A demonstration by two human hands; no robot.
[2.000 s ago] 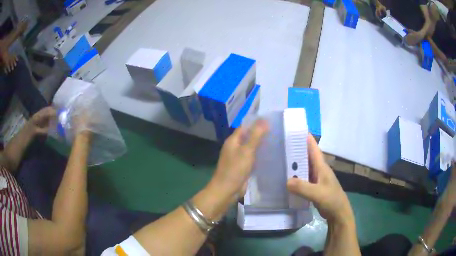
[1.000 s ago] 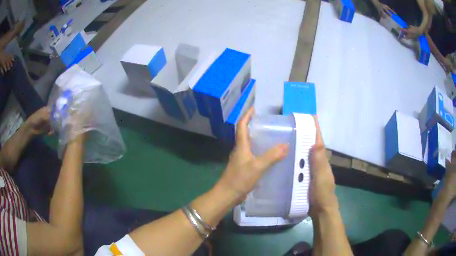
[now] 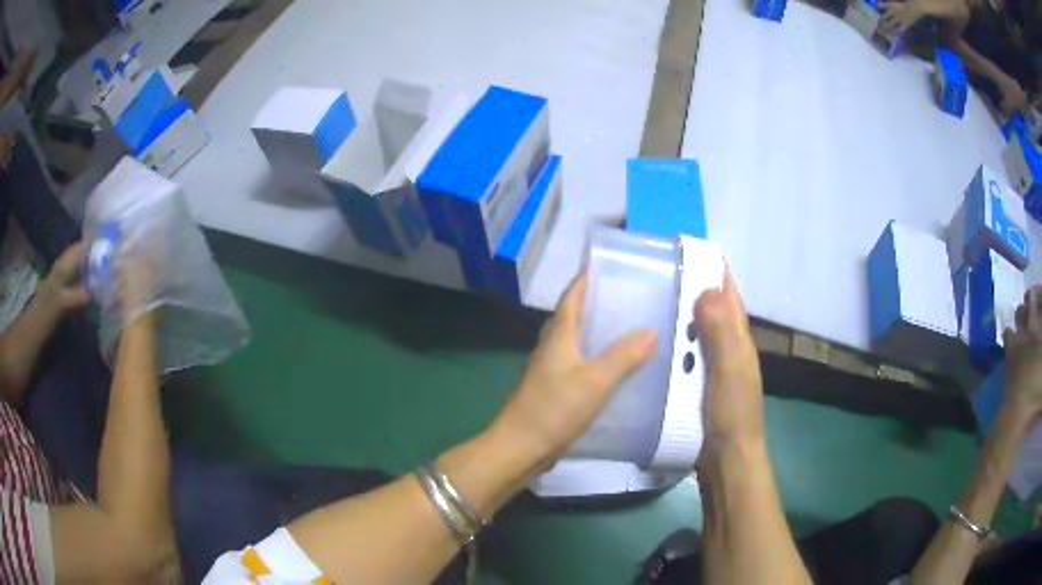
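Note:
The white device (image 3: 640, 354) is held upright above my lap, its frosted translucent cover on the left and its white ribbed base with two dark holes on the right. My left hand (image 3: 577, 383) grips the cover side, thumb across its face. My right hand (image 3: 729, 371) grips the ribbed base from the right, thumb near the upper hole. An open white carton (image 3: 606, 480) shows low behind the device, mostly hidden by it.
Blue-and-white cartons (image 3: 486, 149) and an open carton (image 3: 371, 189) stand on the white table (image 3: 788, 149). A blue carton (image 3: 665, 197) stands beyond the device, others (image 3: 914, 274) right. A left neighbour holds a clear bag (image 3: 171, 263). Another person's arm is at right.
The device has come up out of its blurred position over the low carton, and its cover and base now show clearly. My left hand has shifted onto the cover. The table view has shifted slightly left and up.

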